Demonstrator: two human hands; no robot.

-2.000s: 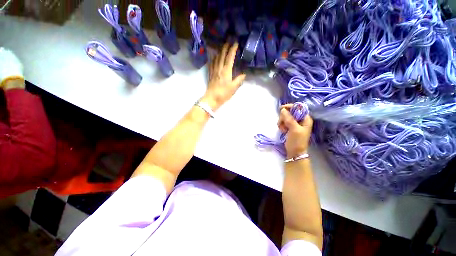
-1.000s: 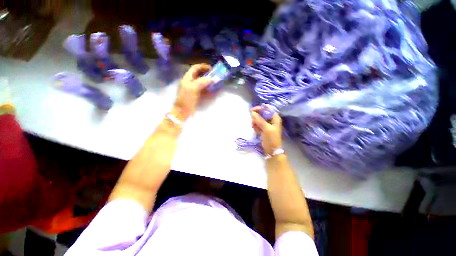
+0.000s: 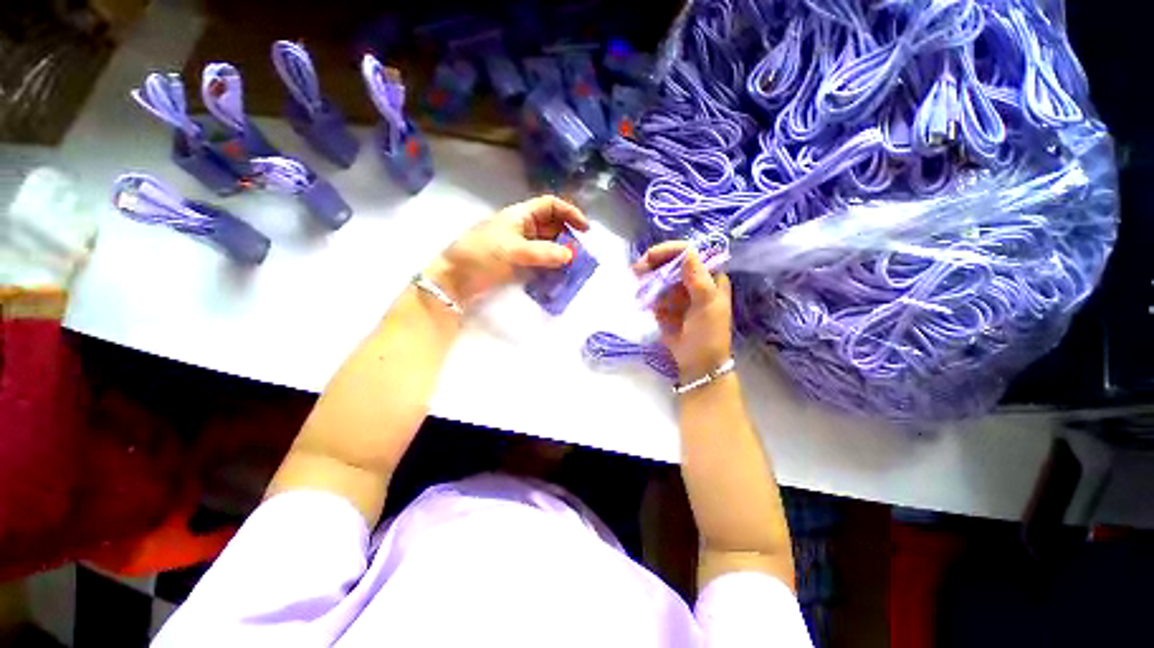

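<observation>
My left hand [image 3: 513, 251] holds a small blue-purple cable sleeve [image 3: 564, 276] with an orange-red spot, above the white bench. No cable loops show from it. My right hand [image 3: 690, 304] holds a coiled lilac charging cable [image 3: 667, 272] between thumb and fingers, to the right of the sleeve and apart from it. Another looped lilac cable [image 3: 623, 353] sticks out to the left below my right hand; whether the hand also grips it cannot be told.
A large clear bag heaped with lilac cables [image 3: 873, 241] stands at the right. Several sleeved cables [image 3: 403, 149] are at the back left of the bench [image 3: 329, 332]. Loose sleeves [image 3: 570, 114] lie at the back. A person's red sleeve [image 3: 63, 443] is at the left.
My left hand has taken a sleeve from the back pile and brought it nearer to my right hand. My right hand has turned its coiled cable leftward. The view has shifted.
</observation>
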